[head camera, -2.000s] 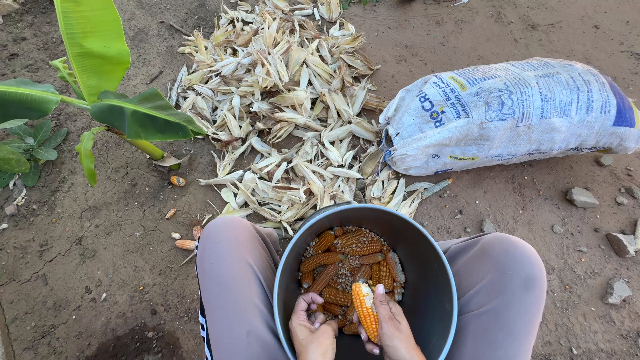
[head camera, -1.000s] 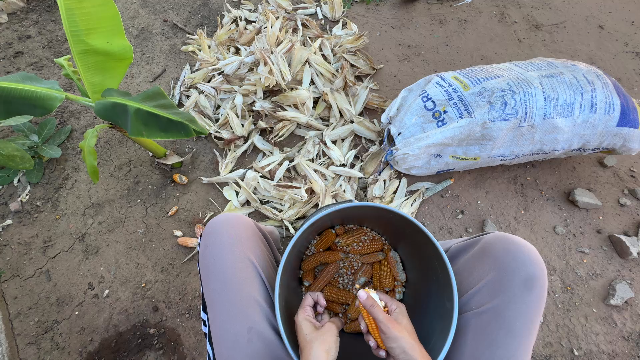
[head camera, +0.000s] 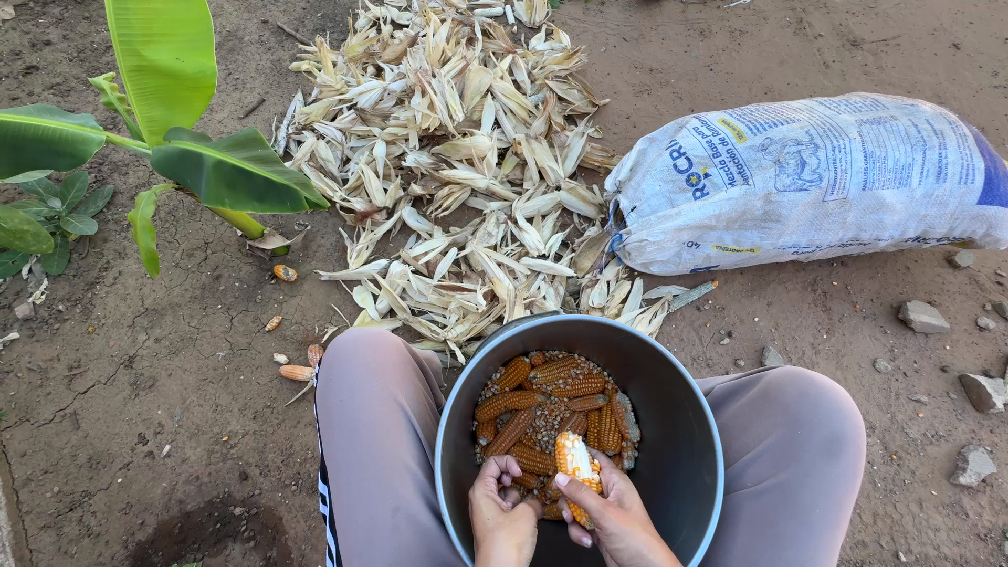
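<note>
A partly shelled ear of corn (head camera: 577, 465), its pale cob bare on one side, is in my right hand (head camera: 610, 508) over the metal pot. To its left is my left hand (head camera: 504, 512), its fingers curled together; whether kernels are between them I cannot tell. The round grey pot (head camera: 669, 409) stands between my knees. Inside it lie several orange-brown corn ears (head camera: 510, 403) and many loose kernels (head camera: 547, 421); my hands hide the part nearest me.
Dry corn husks (head camera: 472, 197) are heaped beyond the pot. A filled white woven sack (head camera: 803, 181) lies at the right, near stones (head camera: 923, 317). A young banana plant (head camera: 228, 169) grows at the left, with small cobs (head camera: 297, 372) on the soil beside my knee.
The ear in my right hand has turned, and more of its bare cob faces up than one second ago. Both hands have stayed over the pot.
</note>
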